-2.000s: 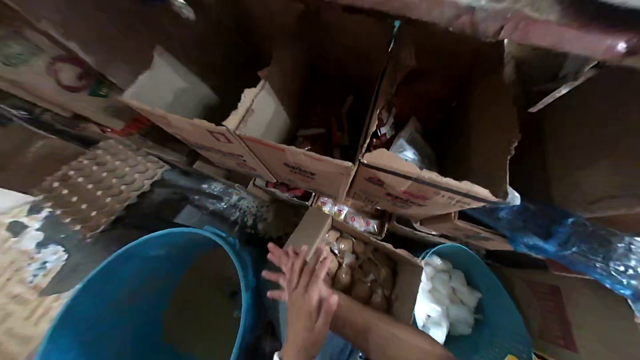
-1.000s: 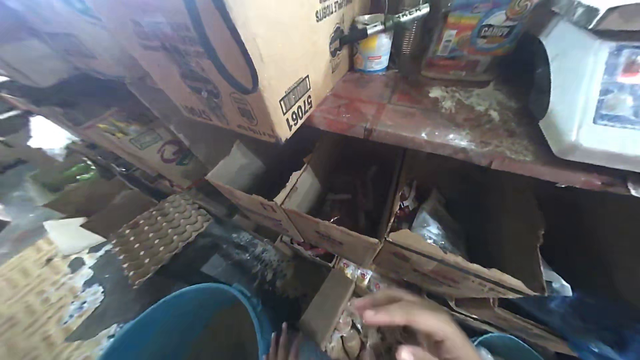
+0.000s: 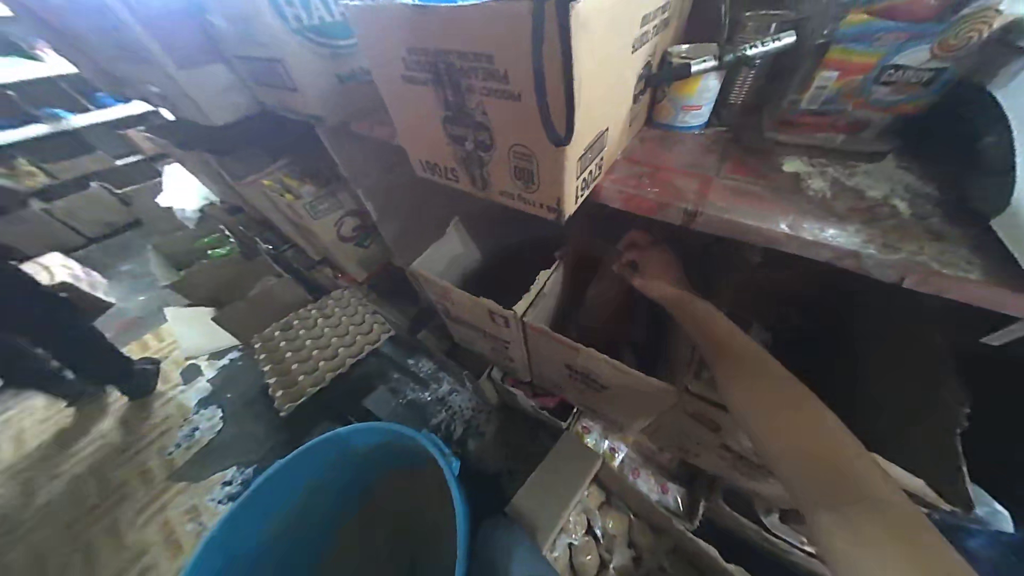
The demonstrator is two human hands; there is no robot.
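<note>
My right hand [image 3: 650, 262] reaches in from the right, under the red shelf's edge and over an open cardboard box [image 3: 596, 364] in shadow. Its fingers are bent; whether they hold anything is too dark to see. My left hand is out of view. Below my right forearm, a cardboard box holds small bagged brown items [image 3: 588, 536], and a row of shiny wrapped packets [image 3: 632, 468] lies beside it. Another open cardboard box [image 3: 472, 324] adjoins on the left.
A blue plastic tub [image 3: 336, 448] stands at the lower front. An egg tray [image 3: 324, 344] lies left of the boxes. A large printed carton [image 3: 488, 104], a can [image 3: 690, 92] and a candy jar [image 3: 872, 80] rest on the red shelf [image 3: 736, 184]. A person's legs [image 3: 64, 352] show at far left.
My right hand has moved up from the box of bagged items to the dark space under the shelf. My left hand has left the view. The view has tilted up.
</note>
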